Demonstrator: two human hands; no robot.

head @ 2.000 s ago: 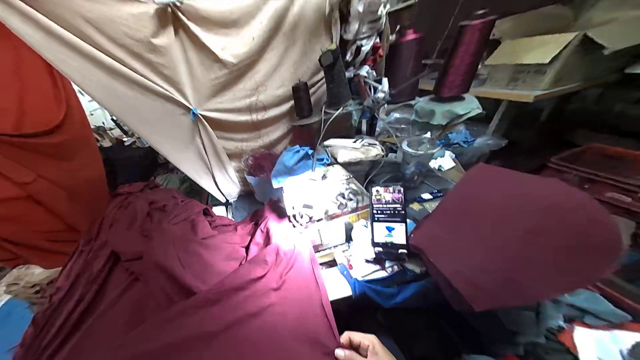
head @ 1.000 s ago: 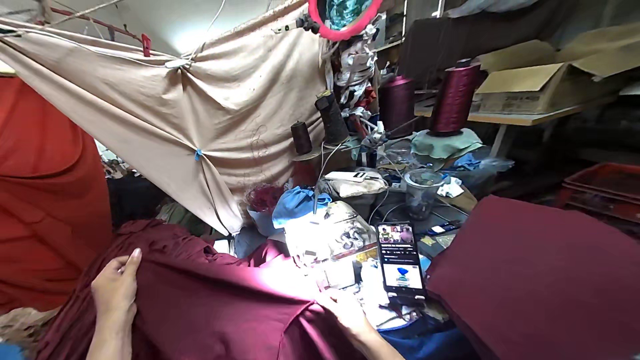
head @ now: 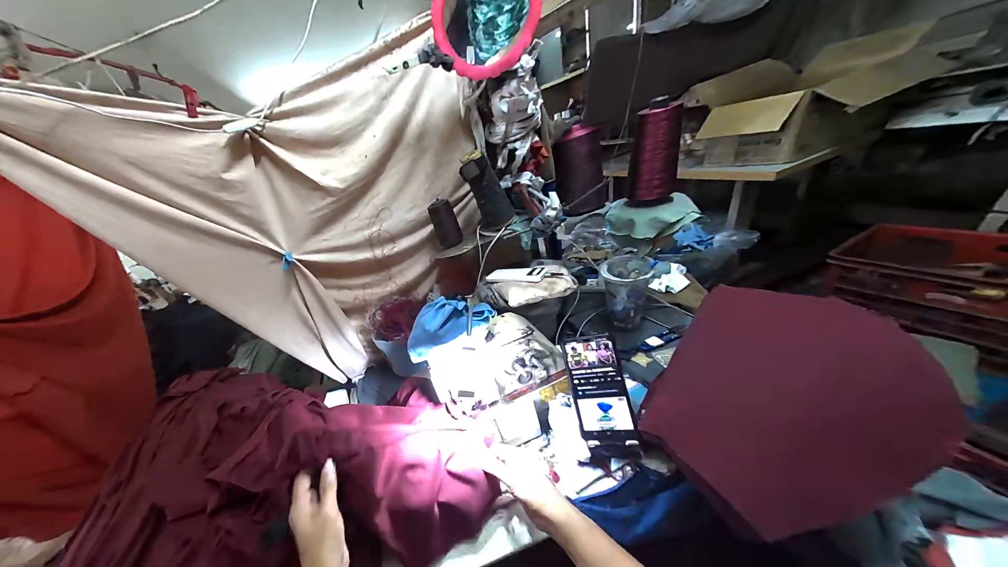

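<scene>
Maroon fabric (head: 228,465) lies gathered in folds across the left and lower middle. My left hand (head: 319,512) rests against it at the bottom, thumb raised and fingers apart. My right hand (head: 524,480) is at the cloth's right edge under a bright light, its fingertips washed out by glare, so its hold cannot be made out. Just behind it stands a white sewing machine (head: 504,358), partly covered by a blue cloth (head: 447,323). A smartphone (head: 602,394) with a lit screen leans to the right of the machine. Farther right lies a stack of cut maroon fabric pieces (head: 795,409).
Thread cones (head: 656,153) stand behind the machine, near an open cardboard box (head: 756,118). A plastic cup (head: 626,287) is behind the phone. Red crates (head: 913,260) are stacked at right. A beige cloth (head: 354,181) hangs behind; red fabric (head: 71,370) hangs at left.
My left hand, raised with a pinch of the maroon cloth one second ago, is now lower and farther right. Two seconds ago only one hand showed, at the bottom edge. The view has shifted.
</scene>
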